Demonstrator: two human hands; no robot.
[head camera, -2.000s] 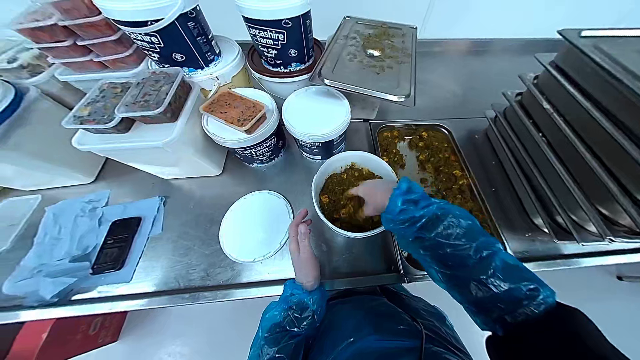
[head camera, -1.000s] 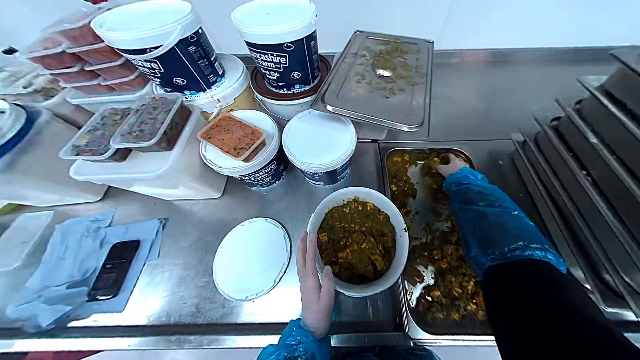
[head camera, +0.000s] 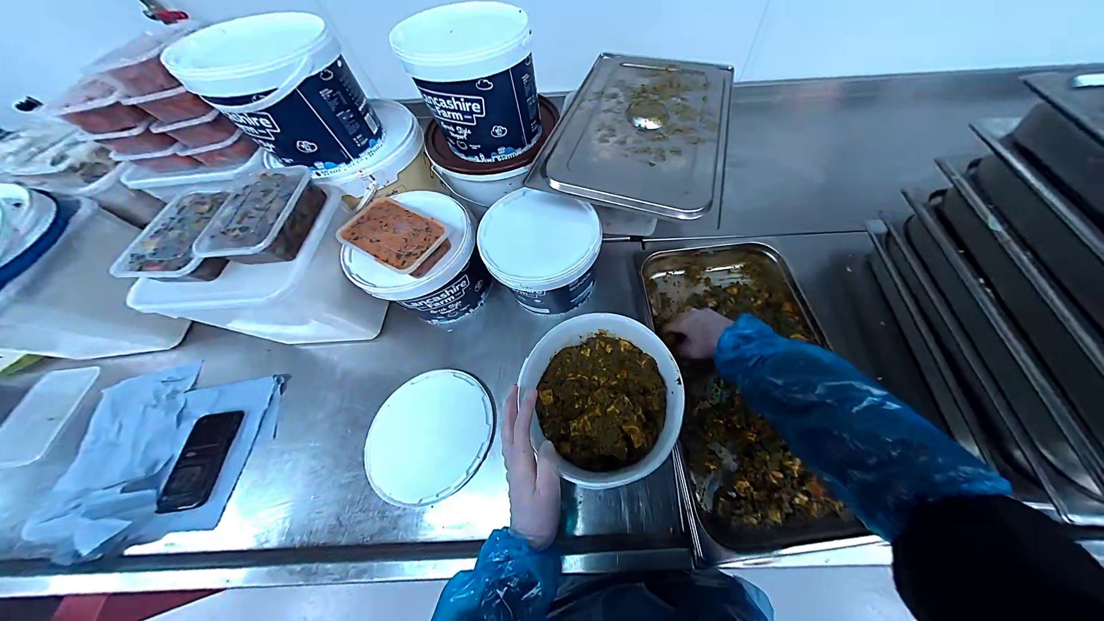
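Observation:
A round white plastic tub (head camera: 602, 398) filled with chunky greenish-brown food stands at the centre of the steel worktop. My left hand (head camera: 530, 470) rests with its fingers against the tub's near left side, thumb apart from them. To the right lies a long steel tray (head camera: 792, 272) with the same sort of food spread along it, thin in places. My right hand (head camera: 697, 335) is down in the food at the tray's left side, fingers bent and partly hidden; whether food is in them is unclear. Both forearms wear blue plastic sleeves. A white round lid (head camera: 429, 437) lies left of the tub.
Behind the tub stand a closed white-lidded tub (head camera: 540, 241), larger yogurt buckets (head camera: 473, 82) and a soiled steel lid (head camera: 638, 138). Nested steel pans (head camera: 992, 259) line the right. At left are stacked food containers (head camera: 259, 216), blue paper towels (head camera: 129, 448) and a black phone (head camera: 201, 461).
My right hand was in the white tub at first, then at the tray's far end, and is now at the tray's left side. My left hand has come to rest against the tub.

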